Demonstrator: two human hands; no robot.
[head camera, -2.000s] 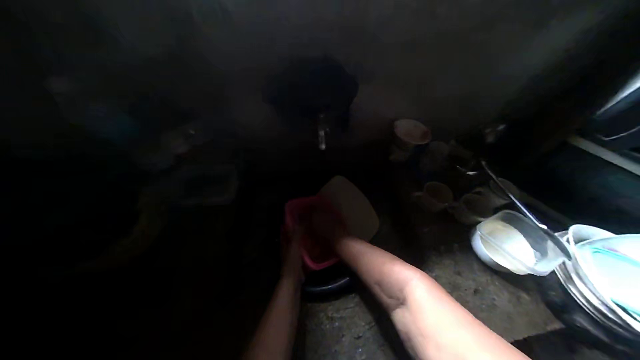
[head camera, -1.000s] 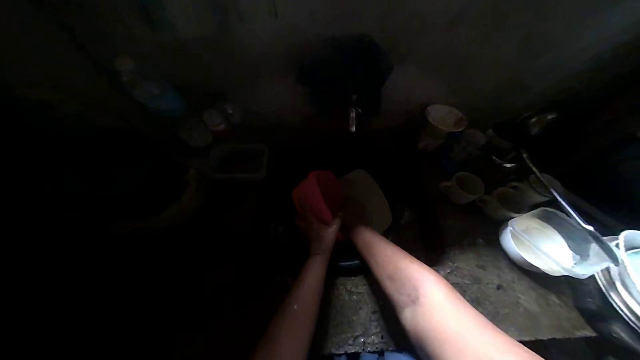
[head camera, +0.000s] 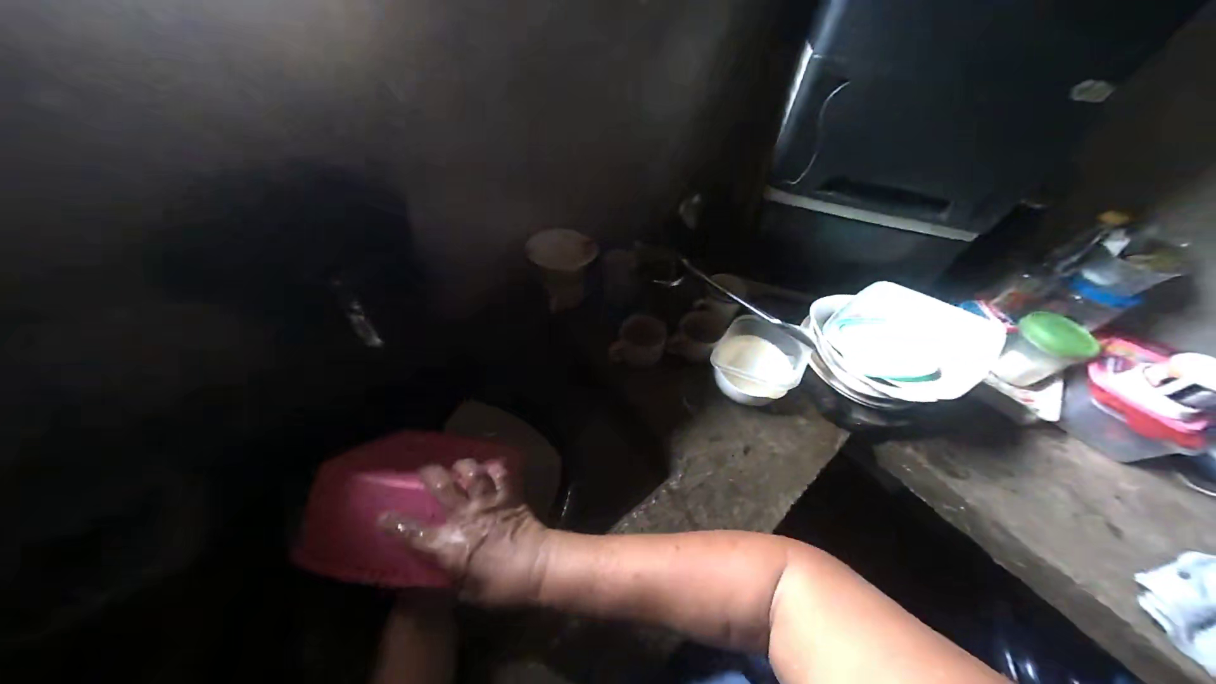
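A red plastic container (head camera: 366, 484) is tilted at the lower left, over the dark sink area. My right hand (head camera: 465, 532) lies wet against its side with the fingers spread, some bent over the surface. The container hides my left hand; only its forearm shows below, so its grip cannot be seen. Behind the container is a pale, rounded dish or board (head camera: 518, 456), partly covered. Above them a metal faucet (head camera: 361, 318) juts from the dark wall.
Cups (head camera: 639, 340) stand along the wall. Right of them are a clear container (head camera: 758, 361) and a pile of white dishes (head camera: 912, 342) with a long-handled utensil. A green-lidded container (head camera: 1056, 337) and a cloth (head camera: 1183, 594) lie on the concrete counter (head camera: 731, 465).
The view has swung right. My right hand has gone from in or behind the red container to its outer side. The container has turned over on its side, and my left hand is now hidden.
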